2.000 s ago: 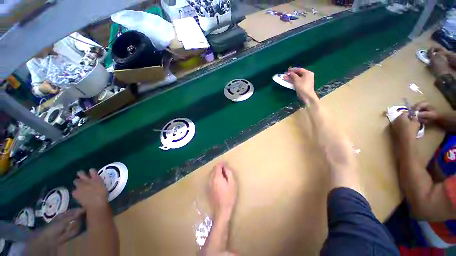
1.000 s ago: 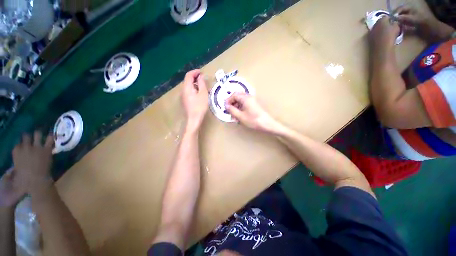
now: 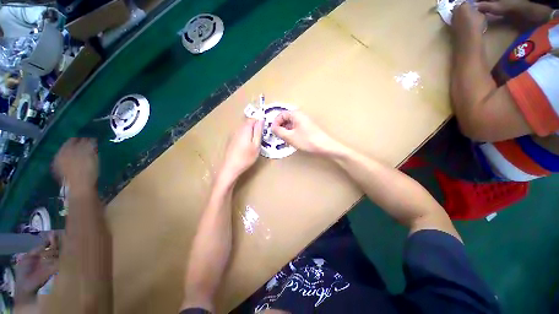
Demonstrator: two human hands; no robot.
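Observation:
A round white slotted plate (image 3: 282,147) lies on the cardboard in front of me, with a small white bracket (image 3: 252,111) and a thin lead sticking out past its upper left rim. My left hand (image 3: 246,144) is at the plate's left edge, its fingertips close together beside the slots. My right hand (image 3: 300,131) is over the plate's upper right part with thumb and finger pinched near the centre. Whether either hand pinches a tiny part is too small to tell.
The green belt (image 3: 168,76) runs diagonally beyond the cardboard (image 3: 343,80), carrying spaced white discs. A neighbour's arms (image 3: 79,214) reach in at left. A person at right holds another plate (image 3: 447,8). Boxes of parts stand at upper left; a red basket (image 3: 484,195) is below right.
My left hand has moved down and right onto the plate's left edge. My right hand stays over the plate. Discs on the belt appear shifted, and the left neighbour's arm has moved right.

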